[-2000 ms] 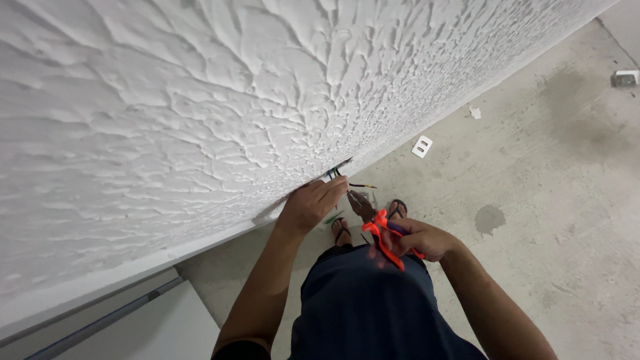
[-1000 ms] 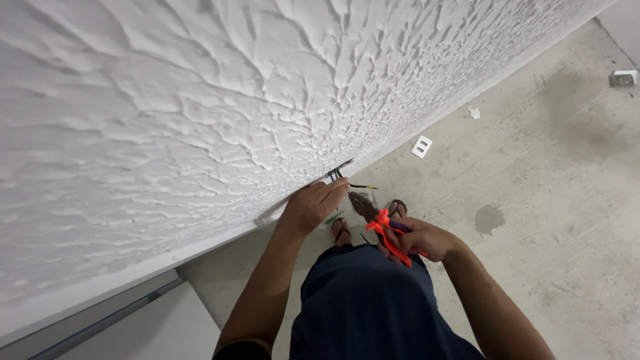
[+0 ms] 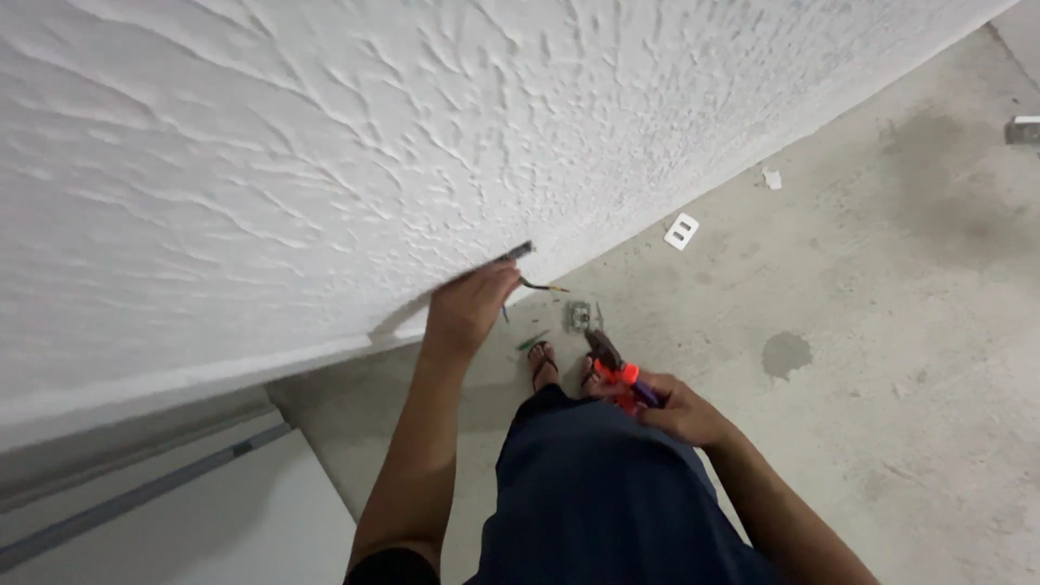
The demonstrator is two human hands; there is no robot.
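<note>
My left hand (image 3: 471, 305) is at the opening of a wall box (image 3: 520, 250) in the white textured wall, its fingers by the wires; whether they pinch one is hidden. A dark wire with a yellow end (image 3: 546, 286) sticks out past the fingertips, and a blue wire (image 3: 504, 313) hangs below them. My right hand (image 3: 678, 410) holds combination pliers (image 3: 621, 370) with red and purple handles, their jaws pointing up and left, apart from the wires.
On the concrete floor lie a white faceplate with two slots (image 3: 682, 231), a white scrap (image 3: 772, 179), a small metal-and-plastic fitting (image 3: 578, 317) and a green piece (image 3: 533, 340). A white panel (image 3: 219, 504) stands at lower left. My sandalled feet are below my hands.
My right hand has drawn the pliers down, away from the wires. My left hand stays at the wall opening.
</note>
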